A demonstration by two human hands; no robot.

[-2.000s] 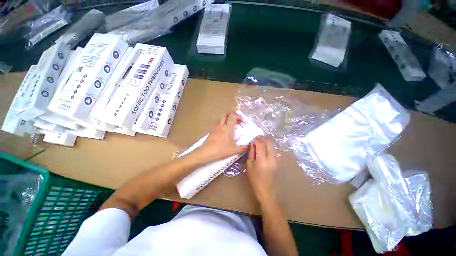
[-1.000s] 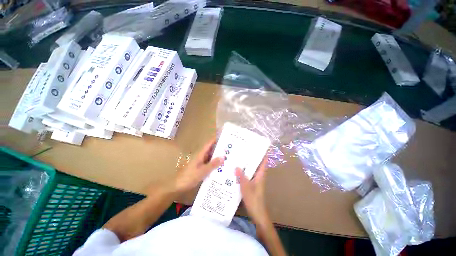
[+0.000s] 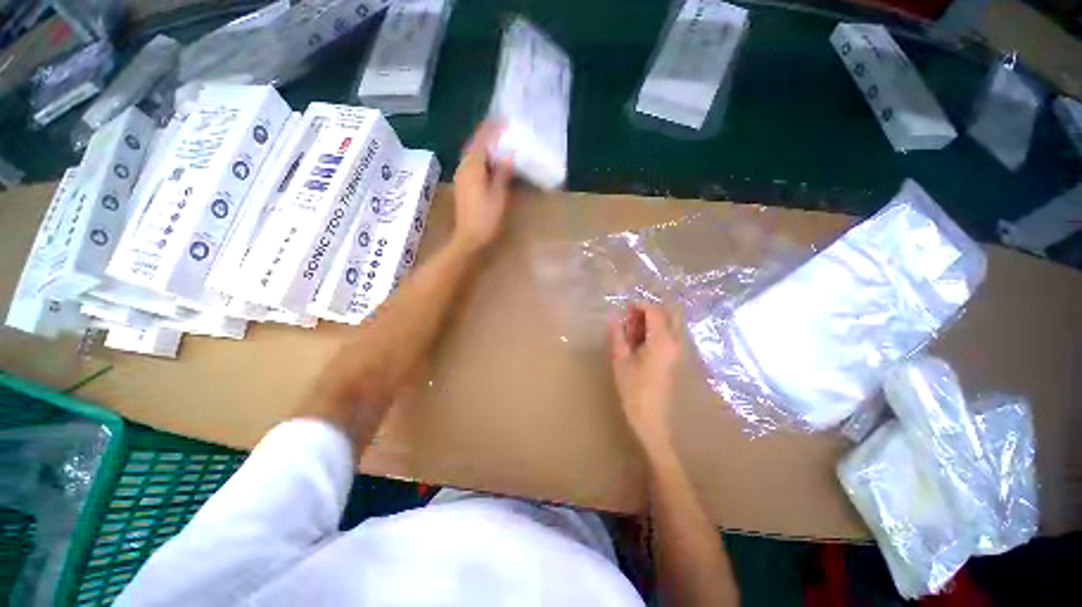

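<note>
My left hand (image 3: 481,196) is stretched forward and holds a white carton (image 3: 533,107) by its near end, over the near edge of the green conveyor belt (image 3: 605,154). The carton is slightly blurred. My right hand (image 3: 645,344) is at the loose clear poly bags (image 3: 700,267) on the bench, its fingers curled with thumb and finger close together. Whether it grips film cannot be made out. The glossy stack of empty poly bags (image 3: 848,314) lies right of my right hand.
A leaning pile of unbagged boxes (image 3: 243,225) stands at left on the brown bench (image 3: 522,391). Bagged boxes (image 3: 694,65) lie on the belt. Spare bag bundles (image 3: 943,474) lie at lower right. A green crate (image 3: 166,504) with clear plastic inside is at lower left.
My left hand has moved forward from the bench to the belt with the carton. My right hand has left the carton and moved right to the loose bags.
</note>
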